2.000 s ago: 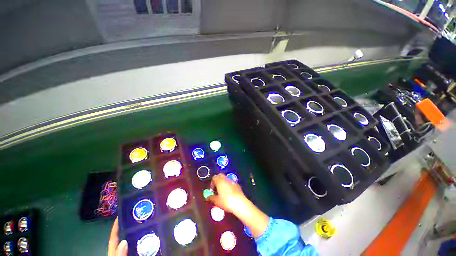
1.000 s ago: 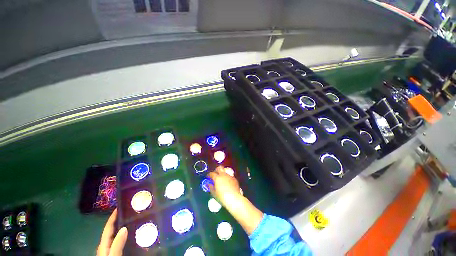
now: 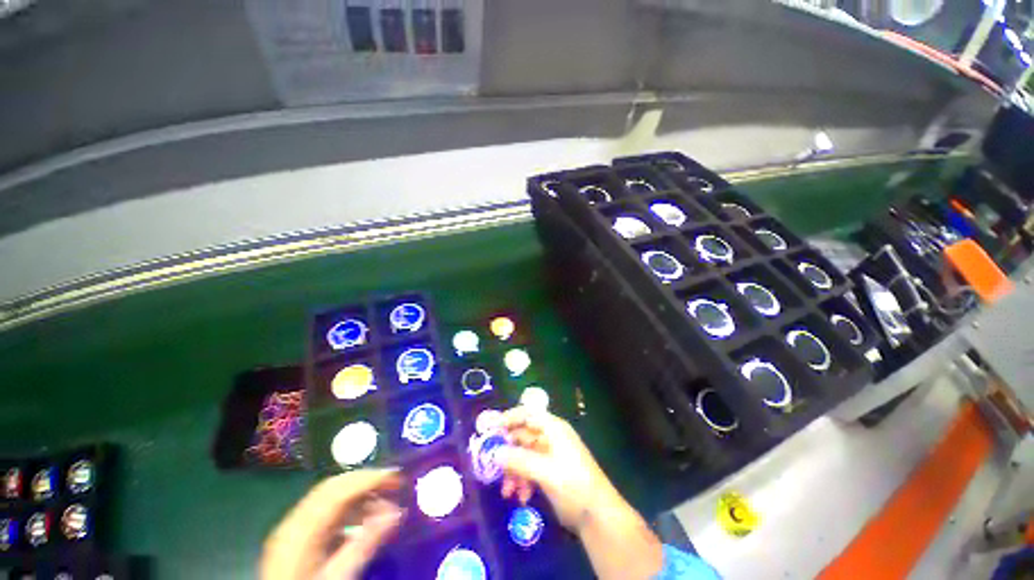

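Observation:
Black module trays [image 3: 388, 397] lie in front of me with round lit watch modules [image 3: 424, 423] in their pockets, glowing blue, white and orange. One module [image 3: 476, 381] is dark with a silver rim. My right hand [image 3: 564, 467] is over the right-hand tray, its fingertips closed on a blue-purple lit module [image 3: 489, 455]. My left hand [image 3: 329, 528] is blurred over the left tray's near left part, fingers apart. It hides the pockets beneath it; a small pale glint shows between its fingers. No held thing can be made out there.
A black box [image 3: 240, 419] of tangled red-purple strands [image 3: 280, 428] lies left of the trays. Side trays [image 3: 57, 499] stand far left. A tall stack of case trays [image 3: 612, 306] rises at right, beside a white machine with an orange strip [image 3: 918, 499] and dark cabled equipment.
My left hand has moved from the tray's left edge to over its pockets. My right hand has shifted right and nearer me, now with a module at its fingertips. Several modules changed colour.

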